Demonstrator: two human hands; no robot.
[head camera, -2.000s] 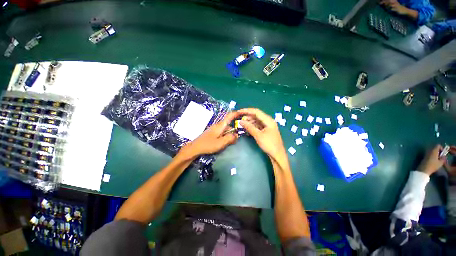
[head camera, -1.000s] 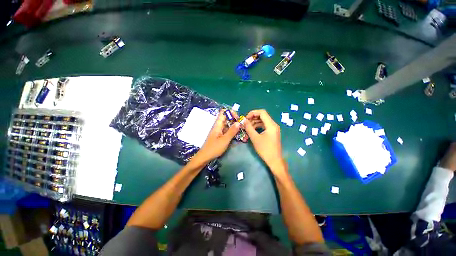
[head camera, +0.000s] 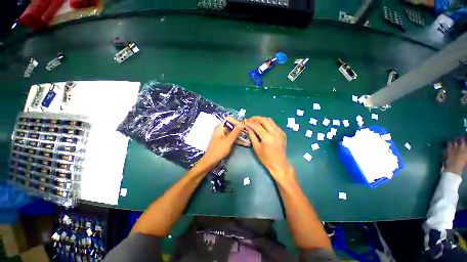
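Observation:
My left hand (head camera: 221, 142) and my right hand (head camera: 267, 140) meet over the green bench, just right of the black parts bag (head camera: 166, 115). Together they hold a small unit (head camera: 243, 134); a dark piece shows at the left fingertips. The fingers hide most of it. The shiny bag carries a white label (head camera: 203, 131). Small black parts (head camera: 218, 182) lie heaped at its lower right end. White pads (head camera: 309, 133) lie loose to the right of my hands. The blue pad container (head camera: 369, 157), heaped with white pads, stands further right.
A clear blister tray (head camera: 48, 153) with rows of units lies on a white board (head camera: 105, 153) at left. Single units (head camera: 298, 69) lie along the bench's far side. A grey post (head camera: 425, 74) crosses at right. Another person's sleeve and hand (head camera: 444, 199) are at the right edge.
The view has shifted. My hands first came apart a little, showing the unit between them, and are now closer together, with the right fingers over the unit.

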